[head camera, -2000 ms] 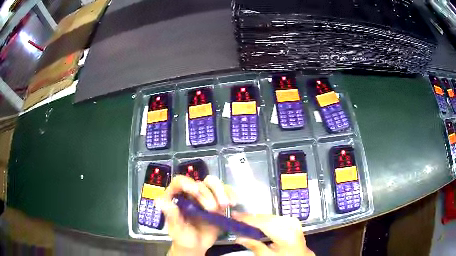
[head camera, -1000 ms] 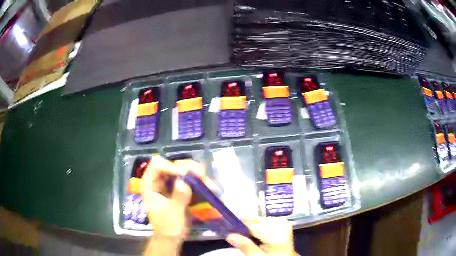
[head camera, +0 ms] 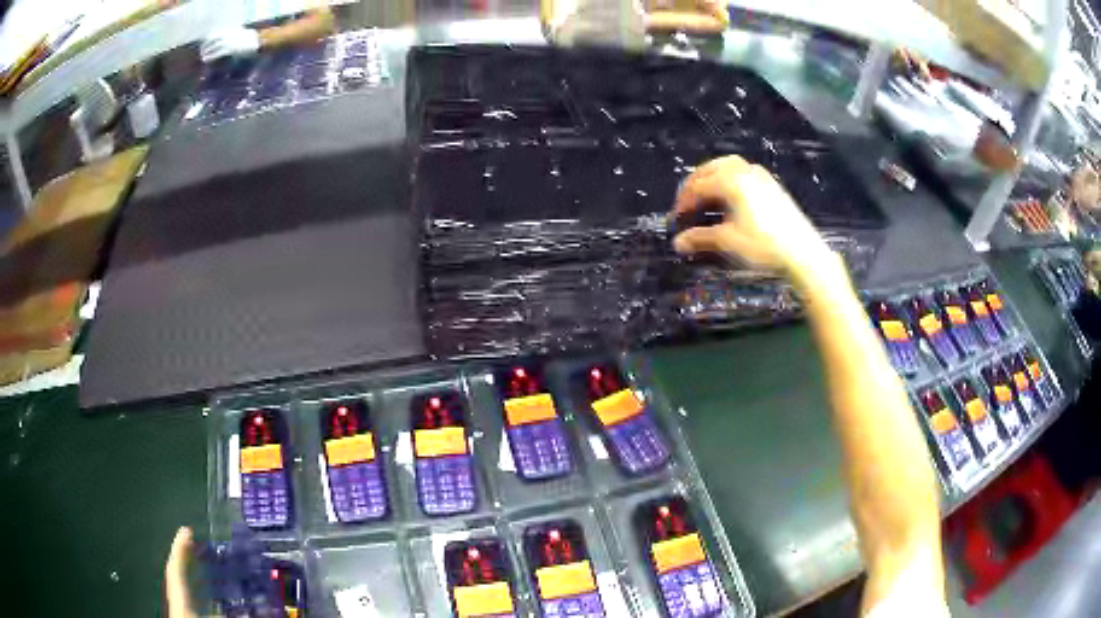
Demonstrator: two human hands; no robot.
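Note:
The clear tray point(head camera: 712, 531) lies on the green bench and holds keypad phones point(head camera: 444, 465) face up; one front-row pocket shows no phone, only a pale slip. My left hand point(head camera: 181, 579) is at the lower left, mostly cut off by the picture's edge, around a blurred purple keypad phone point(head camera: 236, 573) over the tray's front left corner. My right hand point(head camera: 730, 217) reaches over the front part of the black tray stack point(head camera: 519, 181), fingers curled down. Whether its fingers hold a cover cannot be made out.
Dark mat point(head camera: 266, 266) lies left of the stack. Cardboard point(head camera: 60, 242) is at the left edge. Another tray of phones point(head camera: 966, 374) is at the right, above a red stool point(head camera: 1008, 519). Another person's hands and a tray point(head camera: 290, 79) show at the back, under a shelf.
My hands have parted: the right moved up and forward to the black stack, the left to the lower left. The third front pocket now has a phone; the second has none. The view has shifted.

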